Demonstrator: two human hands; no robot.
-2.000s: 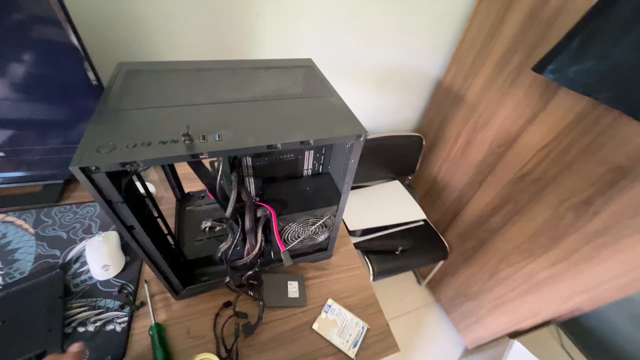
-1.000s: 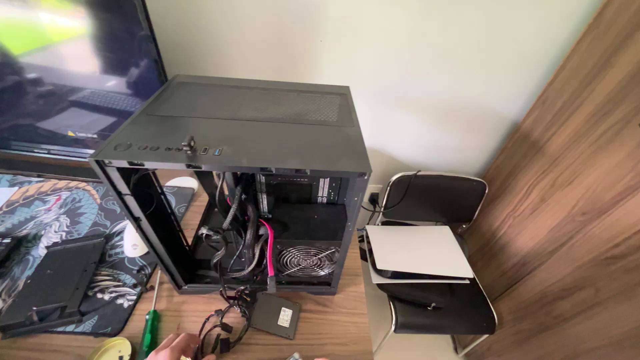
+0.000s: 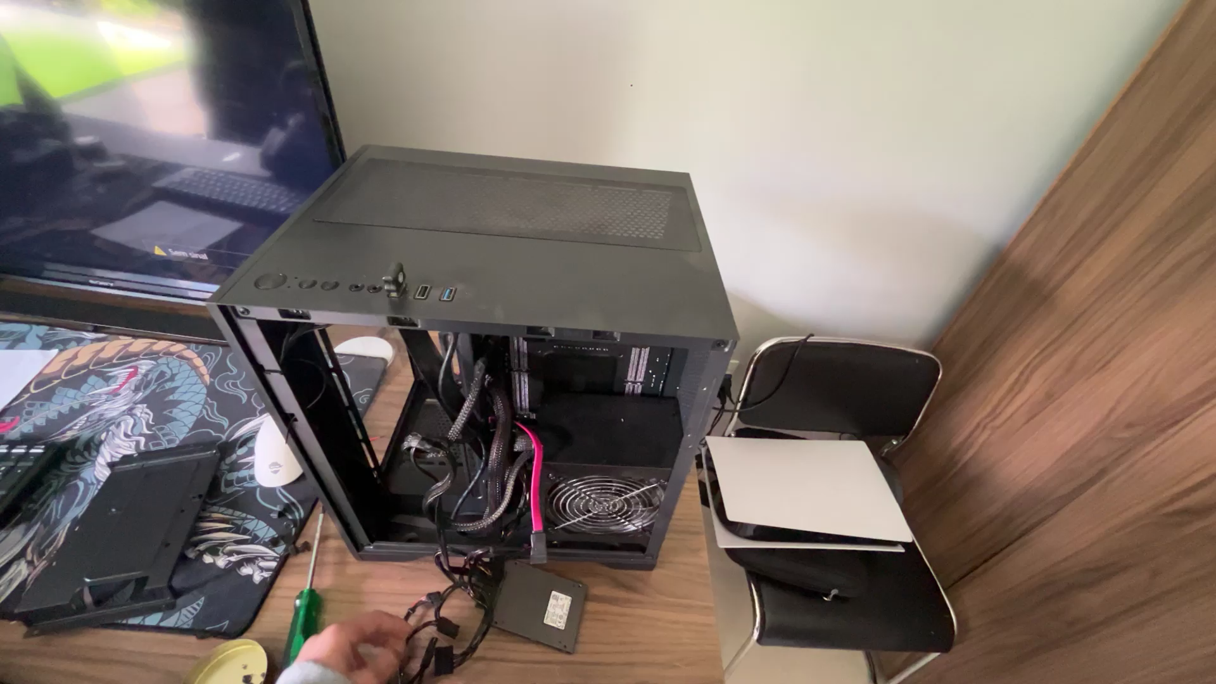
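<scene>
My left hand [image 3: 356, 648] is low in the view, its fingertips at the loose black power cables [image 3: 446, 622] in front of the PC case; whether they pinch a cable is unclear. My right hand is out of view. A green-handled screwdriver [image 3: 304, 622] lies just beyond my left hand. To the right of the cables a black 2.5-inch drive [image 3: 540, 606] with a white label lies on the wooden desk. The black PC case [image 3: 532, 256] stands upright with its side uncovered, showing sleeved cables [image 3: 496, 446], a pink-red SATA cable [image 3: 537, 475] and a round fan grille [image 3: 605, 503].
Left are a patterned desk mat [image 3: 199, 608], a black metal bracket [image 3: 128, 532], a white mouse [image 3: 275, 454] and a monitor [image 3: 161, 142]. A yellow round container [image 3: 231, 663] sits at the bottom edge. Right of the desk, a black chair [image 3: 841, 385] carries a white panel-like object [image 3: 807, 484].
My left hand has come into fuller view beside the loose cables; two seconds ago only a fingertip showed at the lower left. The labelled hard drive seen then has left the view, which has shifted.
</scene>
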